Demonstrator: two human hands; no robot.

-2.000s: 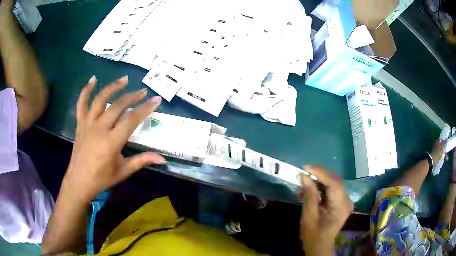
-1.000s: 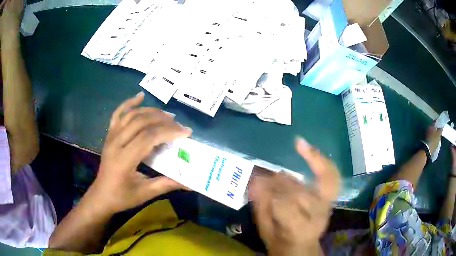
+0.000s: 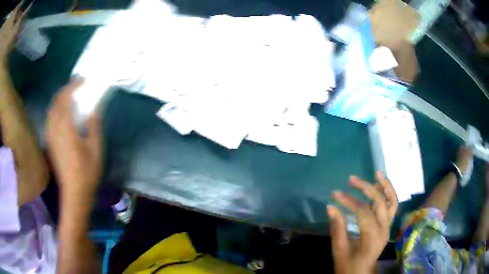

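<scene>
My left hand (image 3: 72, 134) is at the left, blurred by motion. It holds a blurred white piece (image 3: 88, 100), which looks like the carton, between fingers and thumb; its print cannot be read. My right hand (image 3: 364, 222) is at the lower right over the table's front edge, empty, with fingers apart. A wide pile of white leaflets (image 3: 230, 69) lies mid-table, overexposed, so its marks hardly show. A crumpled white sheet (image 3: 300, 131) lies at its right front.
A light-blue and white box (image 3: 356, 93) with a brown flap (image 3: 397, 24) stands right of the pile. White cartons (image 3: 398, 152) lie in front of it. Neighbours' arms show at left (image 3: 21, 139) and right (image 3: 447, 182). The dark green tabletop (image 3: 214, 176) has a worn front edge.
The carton that was between my hands at the front edge has gone left with my left hand. My right hand has let go and moved right, fingers spread. The view has shifted slightly.
</scene>
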